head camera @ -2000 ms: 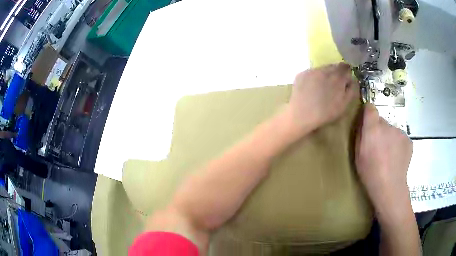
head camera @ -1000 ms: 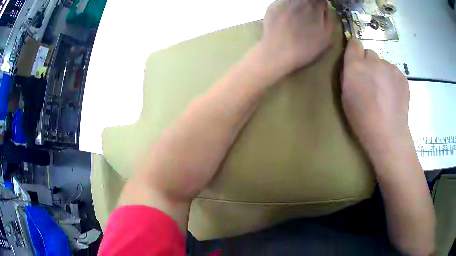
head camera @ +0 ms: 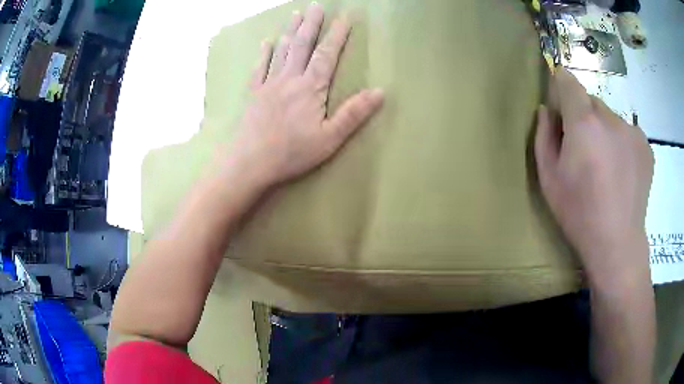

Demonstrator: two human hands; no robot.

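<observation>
An olive-khaki fabric panel (head camera: pixel 442 172) lies across the white table, with a stepped notch at its left and a seam line near its front edge. My left hand (head camera: pixel 300 112) lies flat on the panel with fingers spread. My right hand (head camera: pixel 592 157) holds the panel's right edge just below the presser foot (head camera: pixel 551 52), thumb and fingers closed on it. A shiny needle plate (head camera: pixel 592 46) shows beside the foot. A small bit of yellow shows at the edge near the foot. The machine head is mostly cut off by the top edge.
The white table top (head camera: pixel 161 67) shows at the left. A printed ruler strip (head camera: pixel 666 249) runs along the table's front edge at the right. More khaki fabric (head camera: pixel 229 326) hangs at the lower left. A cardboard box (head camera: pixel 49 71) and a blue crate (head camera: pixel 67 337) stand beyond the table.
My left hand has left the spot by the presser foot and now lies spread on the panel further left. My right hand stays at the right edge. The view has tilted down.
</observation>
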